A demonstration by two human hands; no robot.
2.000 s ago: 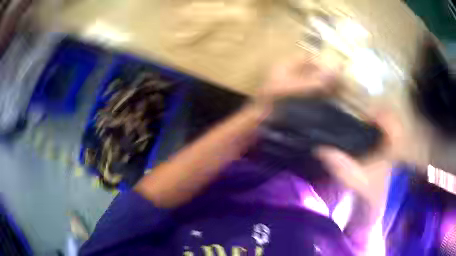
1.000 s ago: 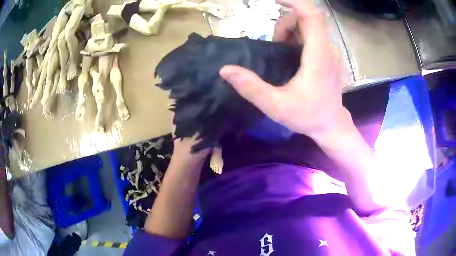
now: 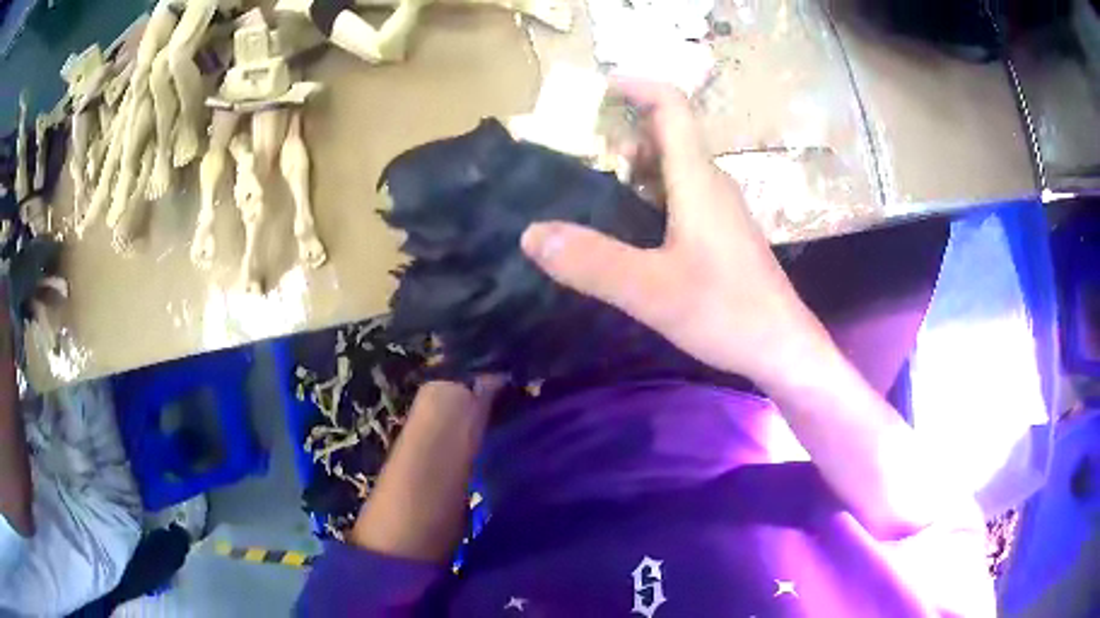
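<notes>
A black sculpted piece with a jagged left edge is held in front of me at the table's near edge. A cream squared block sticks out past its far edge, near my right fingertips. My right hand grips the black piece, thumb on top and fingers at its far right side. My left hand is hidden under or behind the black piece; only the wrist and forearm show below it. A small cream tip shows beside that wrist.
Cream figure legs lie at the table's left; another pair lies at the far side. The white wad is beyond my right hand. A floor crate holds mixed parts. A blue stool and a person's sleeve are lower left.
The cream block now shows beyond the black piece's far edge. The foot beside my left wrist has mostly gone from sight. The black piece and my right hand sit slightly lower in view.
</notes>
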